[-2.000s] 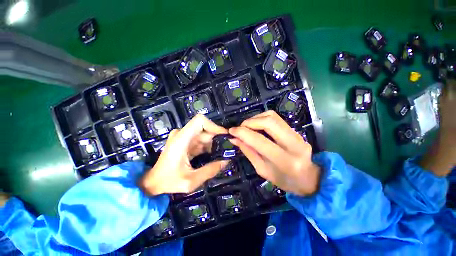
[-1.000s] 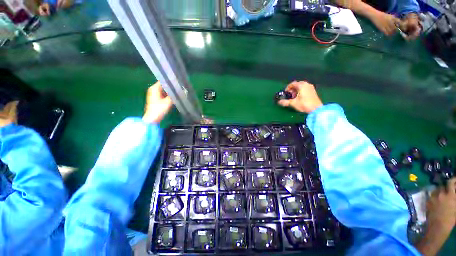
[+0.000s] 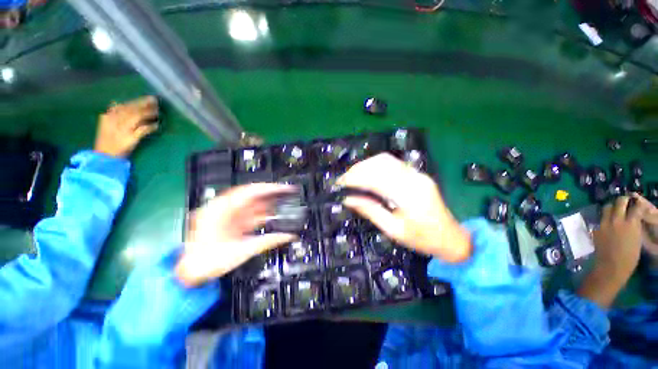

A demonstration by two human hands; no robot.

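Observation:
A black tray (image 3: 216, 157) with rows of square pockets lies in front of me. Small black square units (image 3: 304, 294) sit in many pockets. My left hand (image 3: 234, 227) is over the tray's left-middle part, blurred by motion. A blurred dark unit (image 3: 290, 209) shows between its fingers and thumb. My right hand (image 3: 404, 205) is over the tray's right-middle part, fingers bent and pointing left, close to the left hand but apart from it. Whether its fingertips hold something is unclear. The hands hide several pockets.
One loose unit (image 3: 374, 106) lies beyond the tray. A grey metal post (image 3: 169, 68) slants down to the tray's back-left corner. Several loose units (image 3: 529, 205), a yellow piece (image 3: 562, 195), a clear bag (image 3: 577, 236) and a neighbour's hands (image 3: 620, 241) are at right. Another person's hand (image 3: 126, 126) is at left.
Both my hands have come back from the bench beyond the tray to above the tray. My right hand held a unit out there. The view has shifted, and the left neighbour's hand has reached forward.

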